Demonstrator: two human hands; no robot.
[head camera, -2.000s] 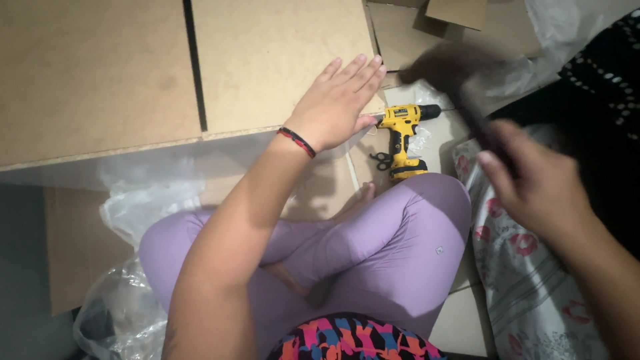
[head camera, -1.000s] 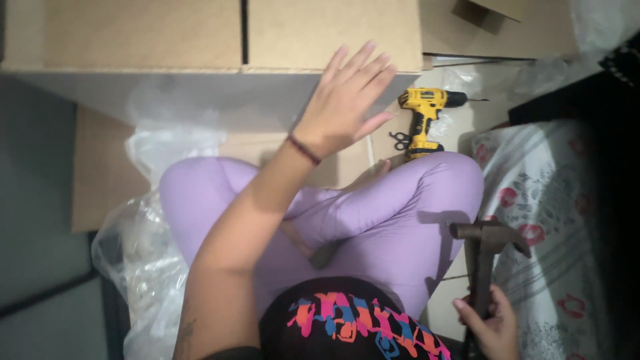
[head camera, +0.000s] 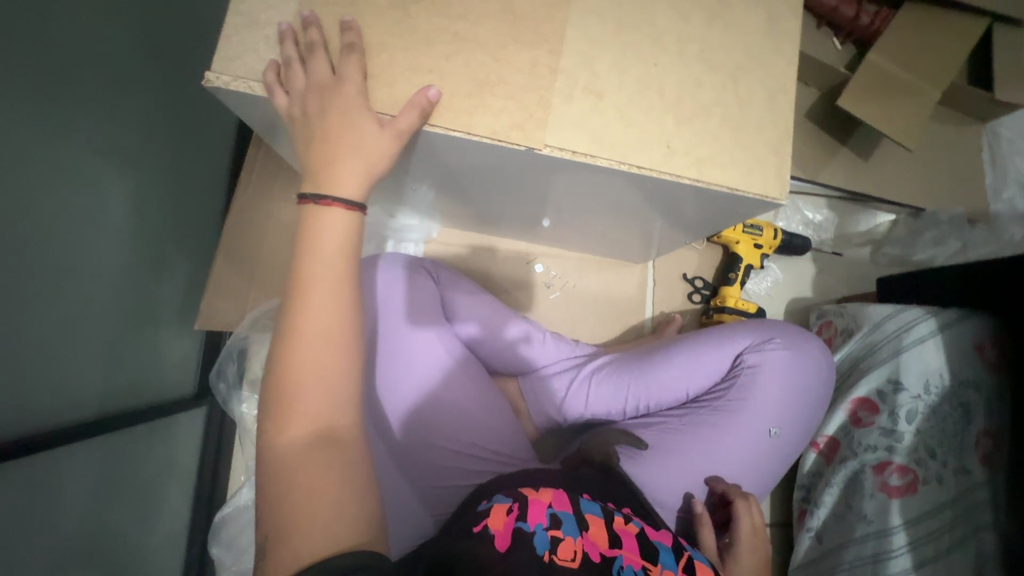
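Observation:
My left hand (head camera: 336, 120) lies with spread fingers on the top near-left edge of a particleboard furniture carcass (head camera: 672, 88); it holds nothing. The claw hammer (head camera: 592, 448) rests in my lap, its dark head on the lilac leggings and its handle partly hidden by my shirt. Beside the handle, my right hand (head camera: 732, 524) is at the lower right with its fingers curled and apart, not holding the hammer. A yellow and black cordless drill (head camera: 744, 268) with a bit fitted lies on the floor beyond my right knee, next to black-handled scissors (head camera: 698, 288).
Small metal pieces (head camera: 552, 280) lie on flat cardboard (head camera: 616, 304) under the carcass edge. Clear plastic wrap (head camera: 240, 368) is at my left, by a dark panel (head camera: 96, 200). Cardboard flaps (head camera: 912, 72) are at the upper right. A floral fabric item (head camera: 896, 448) sits at my right.
My left hand now touches the carcass farther left along its edge. The hammer, held in my right hand before, now lies in my lap, released. The view has shifted, and the seam between the boards looks closed.

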